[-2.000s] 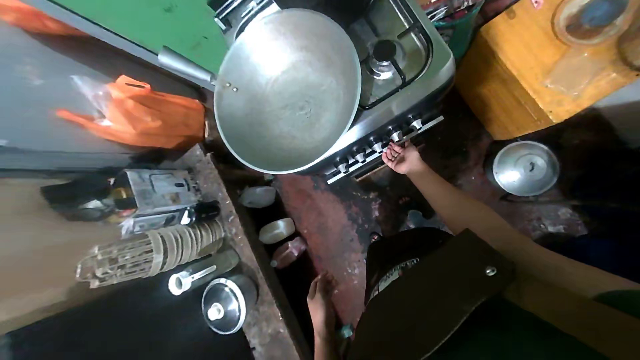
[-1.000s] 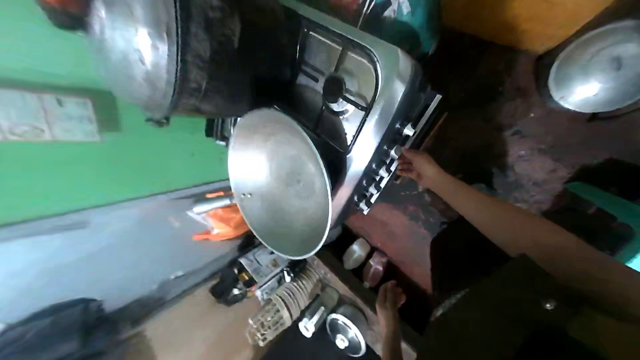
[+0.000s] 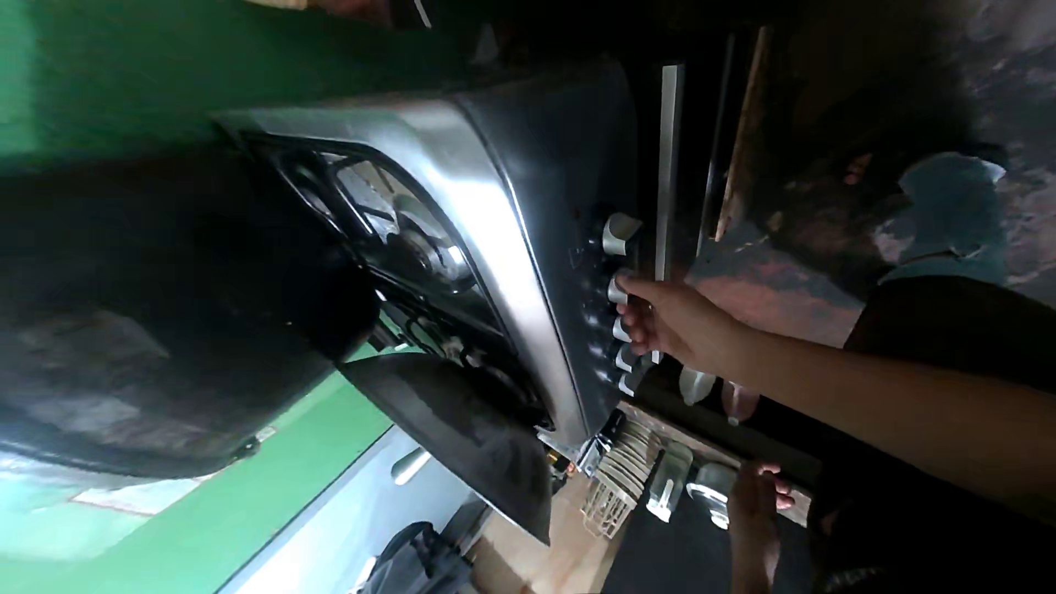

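My right hand [image 3: 668,318] reaches to the front panel of a gas stove [image 3: 528,272], its thumb and fingers on a pale control knob [image 3: 616,289]. Other knobs stand in a row on both sides of it. My left hand [image 3: 755,499] hangs low near the dish shelf, fingers loosely curled, with nothing seen in it. A metal wok [image 3: 470,445] sits at the stove's far-left end, seen edge-on. A large, dark, soot-marked pot [image 3: 157,322] stands by the stove's back. Between them and the front edge shows a burner [image 3: 429,256]; no flame is visible on it.
Beside the stove is a low shelf with a plate rack [image 3: 619,474], a glass container [image 3: 670,483] and a lidded pot [image 3: 711,491]. Small containers [image 3: 695,385] lie below its edge. A dark bag [image 3: 421,561] is by the wall. A light-blue object [image 3: 949,210] is on the floor side.
The view has swung and moved much closer to the stove, with the large pot now filling the left side. My right hand stays at the knobs; my left hand remains low near the shelf.
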